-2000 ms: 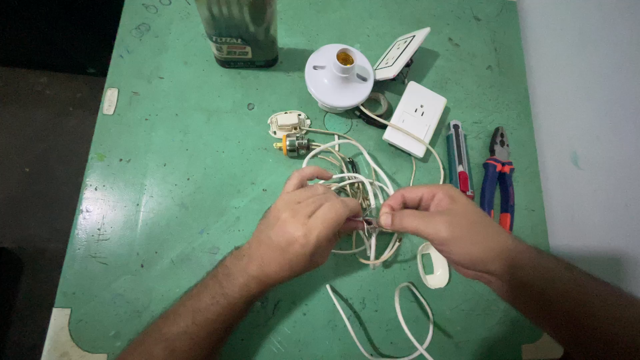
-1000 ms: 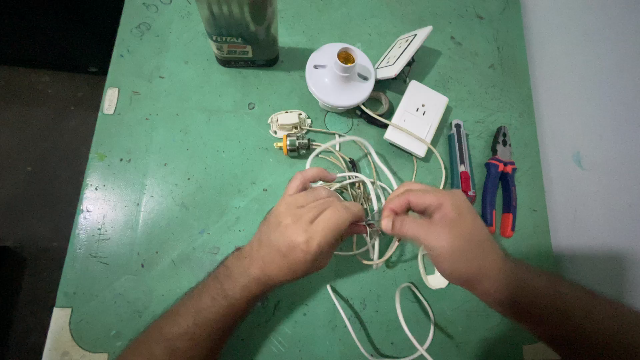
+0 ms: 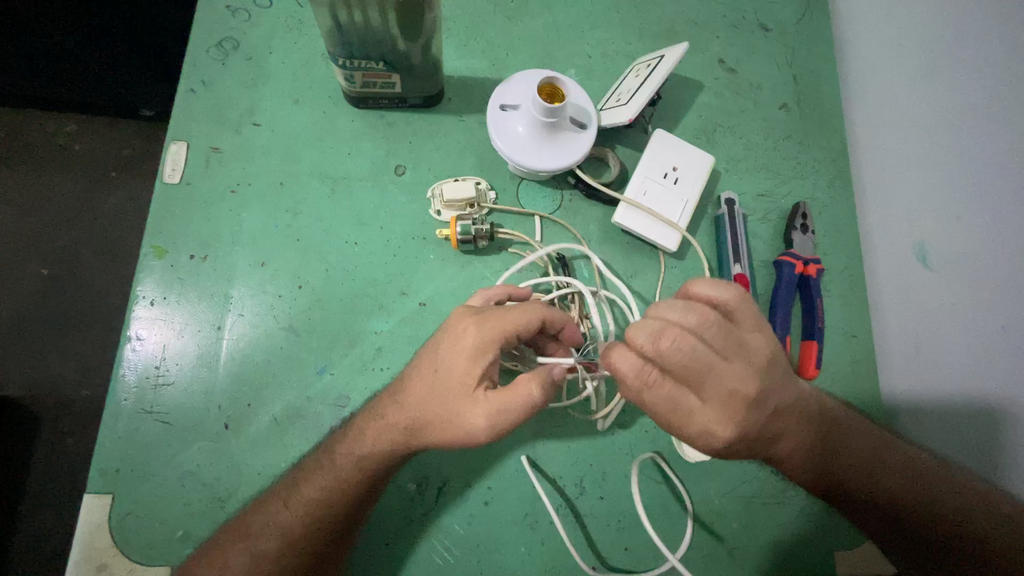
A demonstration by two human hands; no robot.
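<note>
A coil of white electrical cable (image 3: 618, 280) lies mid-table, partly hidden by both hands. My left hand (image 3: 488, 368) has its thumb and forefinger around a short white wire end (image 3: 554, 361) in front of the coil. Close on its right, my right hand (image 3: 704, 368) pinches thin wire strands, with reddish wire (image 3: 588, 366) between the two hands. Behind the coil are a metal-bodied plug (image 3: 468, 232) with an orange ring and a small cream switch (image 3: 461, 196), both with wires running toward the coil. A white cable piece (image 3: 636, 488) curls near the front.
A white lamp holder (image 3: 532, 128), a tilted outlet plate (image 3: 640, 86), a wall outlet with a white plate (image 3: 664, 190) and a tape roll (image 3: 606, 170) stand behind. Right are a utility knife (image 3: 732, 232) and combination pliers (image 3: 800, 280). A dark container (image 3: 382, 48) stands at back; a cream cover (image 3: 691, 450) is half hidden.
My left hand's fingers have spread more, showing the white wire end. My right hand has turned with its knuckles up and covers more of the cream cover.
</note>
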